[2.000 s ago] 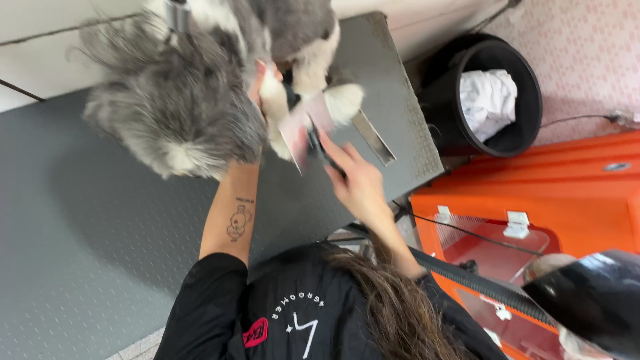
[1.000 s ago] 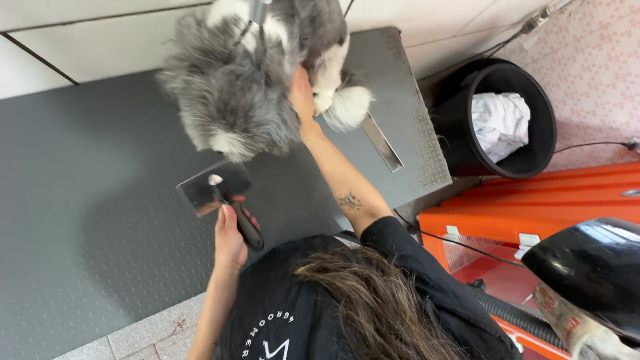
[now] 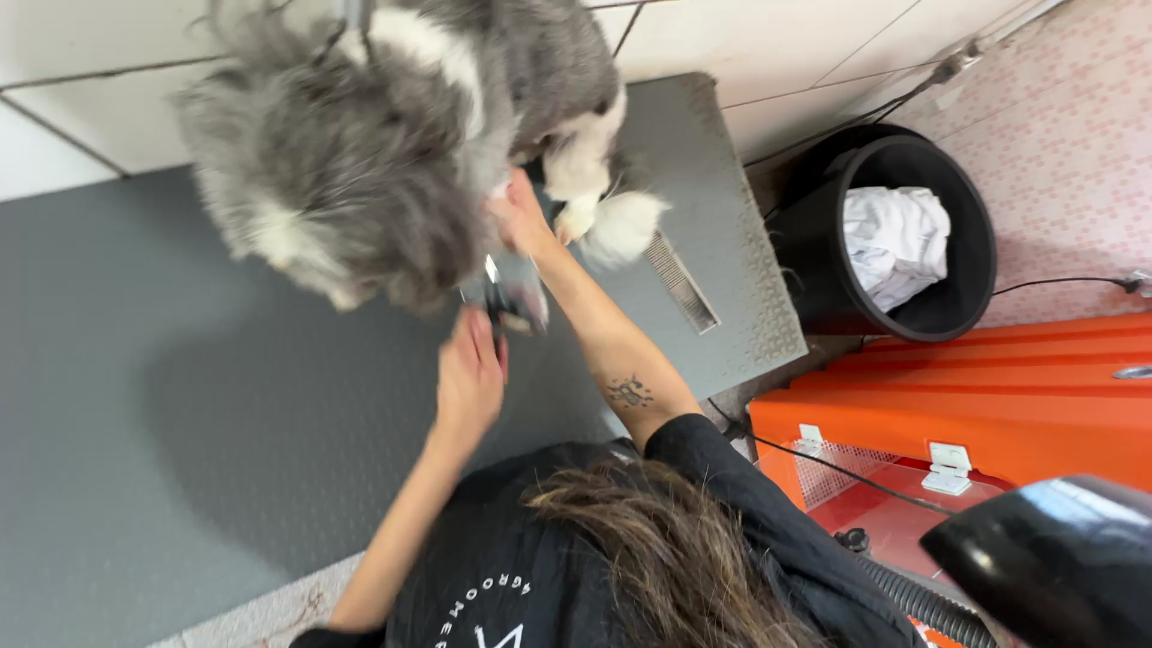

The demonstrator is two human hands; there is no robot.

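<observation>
A grey and white long-haired dog (image 3: 360, 153) stands on the grey grooming table (image 3: 297, 450), its head turned down over the surface. My left hand (image 3: 472, 364) grips the black handle of a slicker brush (image 3: 522, 301), which is blurred by motion just below the dog's head and chest. My right hand (image 3: 522, 216) is closed around a front leg, mostly hidden by its fur and my fingers. A metal comb (image 3: 684, 283) lies on the table to the right of the dog's fluffy white paw (image 3: 621, 229).
A black bin (image 3: 976, 243) holding white cloth (image 3: 895, 238) stands beyond the table's right edge. Nearer are an orange cabinet (image 3: 1062, 396), a glossy black dryer (image 3: 1053, 558) and its ribbed hose (image 3: 927, 598). A tiled wall (image 3: 765, 54) borders the table's far side.
Two seconds ago my right hand held the brush and my left hand the dog; these have swapped. Since one second ago, the brush has moved right and up, close to the dog's leg.
</observation>
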